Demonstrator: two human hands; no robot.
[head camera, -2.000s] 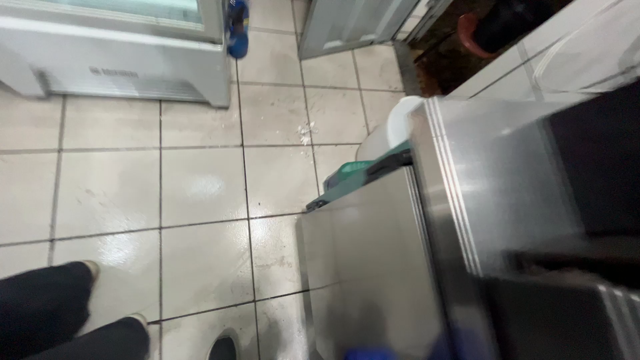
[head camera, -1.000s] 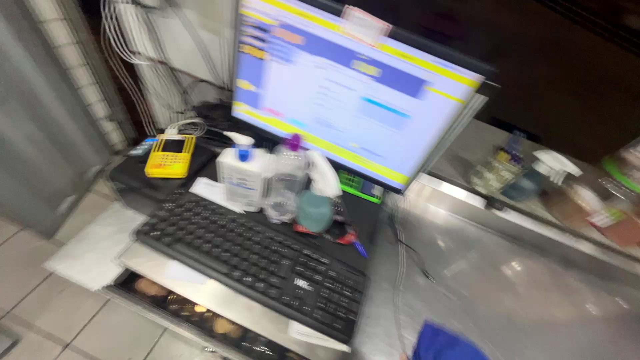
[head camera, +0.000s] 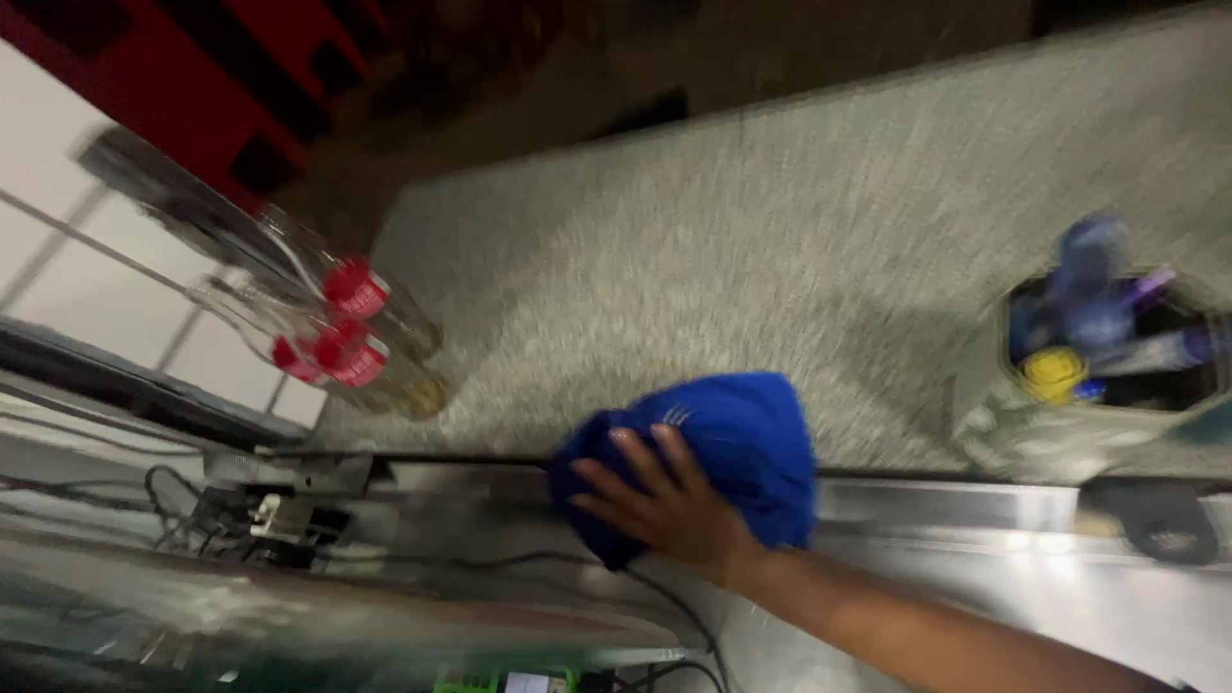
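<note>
My right hand (head camera: 674, 510) reaches in from the lower right, its fingers spread over a blue fabric thing (head camera: 760, 433), which looks like a cap with a small pale mark. The fingertips press on its upper side; the thumb is not clearly seen. The blue thing lies across the front edge of a speckled grey stone counter (head camera: 626, 279), above a steel surface (head camera: 866, 597). My left hand is out of view.
Clear bottles with red labels (head camera: 351, 361) stand at the left. On the right, an octagonal holder (head camera: 1030, 433) contains markers and other items. Black cables (head camera: 520, 558) run below the counter edge, near a bright green device (head camera: 510, 681).
The view has swung from the floor, past a monitor and keyboard, to the stone counter. My right hand now shows clearly on the blue thing, of which only a part showed one second ago.
</note>
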